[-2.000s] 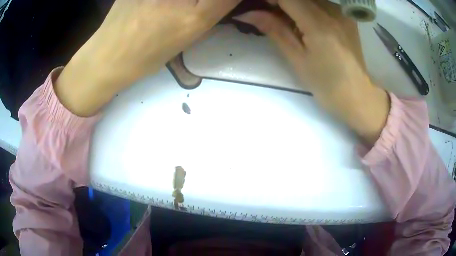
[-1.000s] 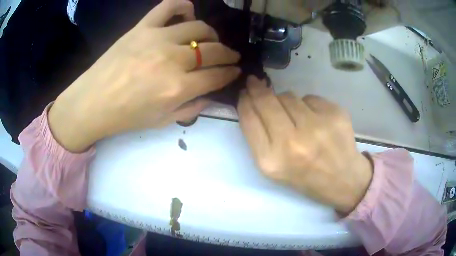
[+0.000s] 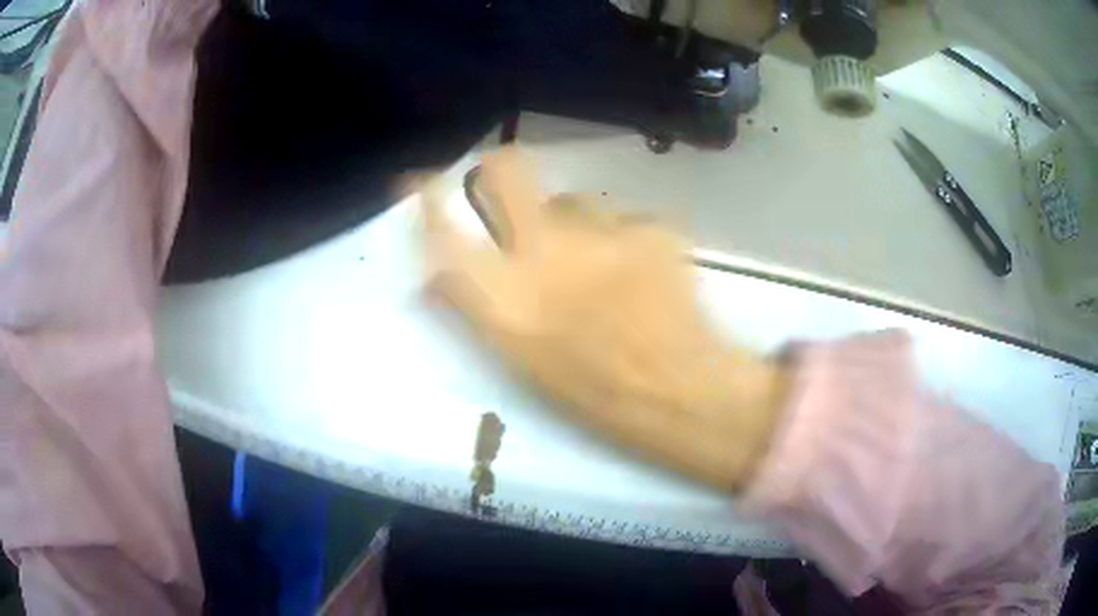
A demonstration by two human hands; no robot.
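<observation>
The black garment (image 3: pixel 349 108) lies heaped across the upper left and reaches the dark metal presser foot area (image 3: pixel 713 87). My right hand (image 3: pixel 602 313) is blurred, over the front edge of the machine bed, just right of the garment's edge. Its fingers point up and left and look apart, with nothing seen in them. A small dark strip shows at the cloth edge above the fingertips. My left hand is not visible; only its pink sleeve (image 3: pixel 90 313) shows, reaching up past the top left edge.
Black thread snips (image 3: pixel 957 205) lie on the pale machine bed (image 3: pixel 831 217) at the right. A white ribbed knob (image 3: pixel 844 87) hangs right of the presser foot. The white table (image 3: pixel 301 349) has a brown worn spot and a front-edge ruler. Something blue (image 3: pixel 279 517) is below.
Both hands have left the needle area. My right hand has moved left and the left hand has gone out of view. The garment spreads farther over the table at left.
</observation>
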